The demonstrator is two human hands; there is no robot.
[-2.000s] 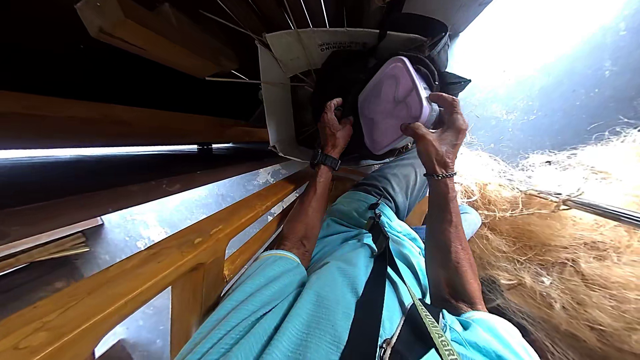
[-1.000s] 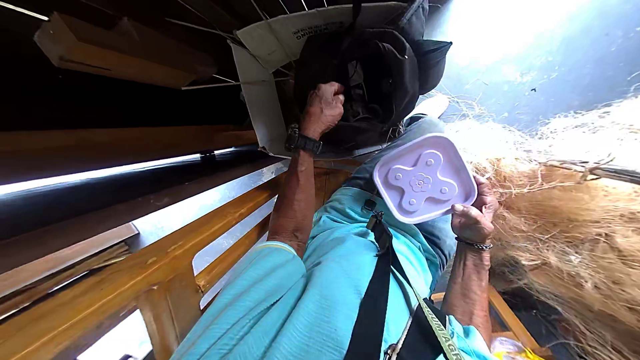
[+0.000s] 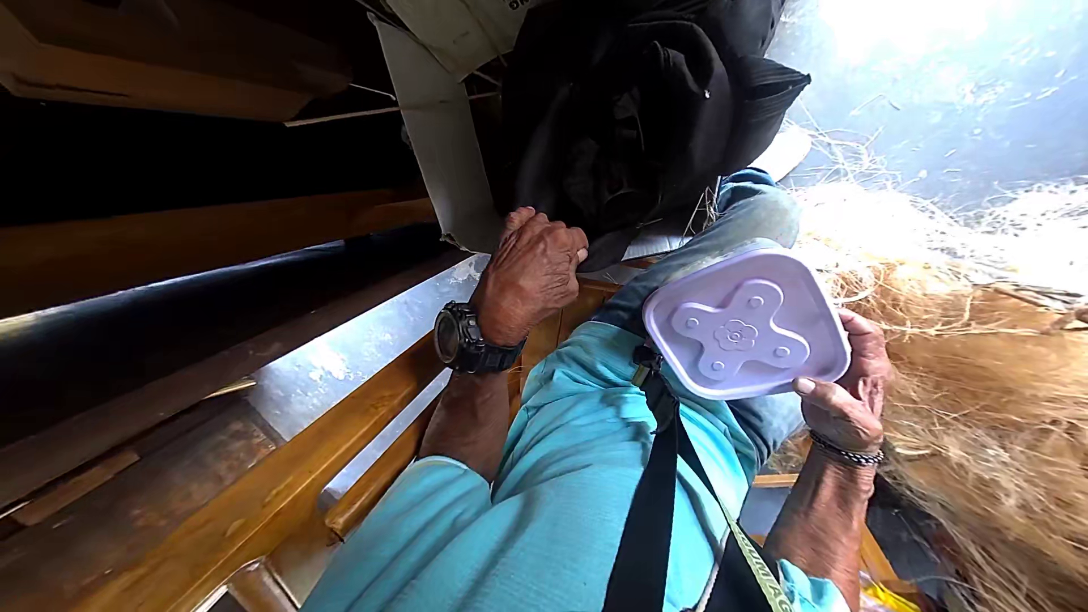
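My right hand [image 3: 850, 387] grips the near right corner of a lilac plastic container [image 3: 739, 327], thumb on its top face, which has a raised flower-like relief. The container lies over my jeans-clad thigh. At the lower edge of an opened black fabric bag [image 3: 629, 127], my left hand [image 3: 535, 268], with a black wristwatch [image 3: 463, 337] on its wrist, has its fingers curled at the cloth, seemingly pinching the rim. The bag's inside is dark, and its contents cannot be told.
A cardboard box [image 3: 438, 127] stands around the bag's left side. Wooden bench slats [image 3: 297, 476] run along my left. Loose tan fibre [image 3: 1003, 425] is heaped at the right, and a wooden beam [image 3: 170, 76] is at the upper left. Black straps [image 3: 650, 510] hang over my turquoise shirt.
The container was over the bag between both hands two seconds ago; my right hand has brought it down over my lap. My left hand has moved from inside the bag to its near edge.
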